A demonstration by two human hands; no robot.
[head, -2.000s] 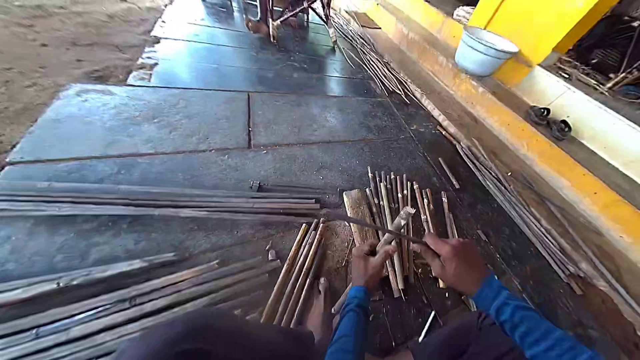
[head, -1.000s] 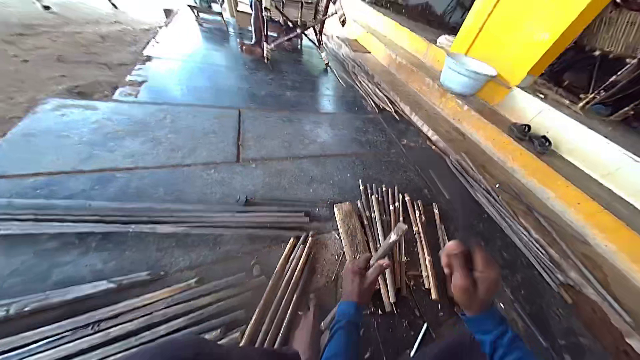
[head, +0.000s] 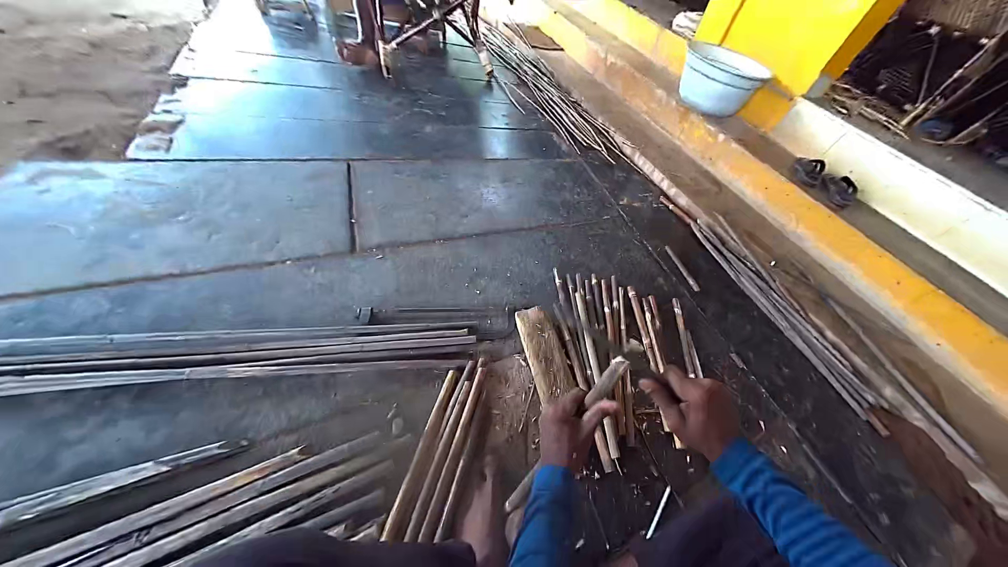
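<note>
My left hand [head: 571, 431] grips a short bamboo or cane stick [head: 606, 382], its pale cut end pointing up and to the right. Close by on the right, my right hand [head: 697, 409] is closed around a tool handle; the dark blade is blurred near the stick's cut end. Beyond both hands lie several short cane pieces [head: 587, 331], side by side on the dark floor. A flat wooden block [head: 543, 354] rests just left of them. Several thicker cut sticks [head: 441, 449] lie left of my foot.
Long poles [head: 236, 354] and split bamboo lengths [head: 197, 504] extend left. Thin long canes [head: 772, 315] run beside a yellow-edged step [head: 866, 260]. A pale bucket [head: 720, 79] and sandals [head: 825, 183] are on the step. A person's foot and a stick-built frame [head: 425, 31] show at the far end.
My right hand, lifted and apart from the stick one second ago, is now back beside its cut end. My left hand keeps hold of the stick.
</note>
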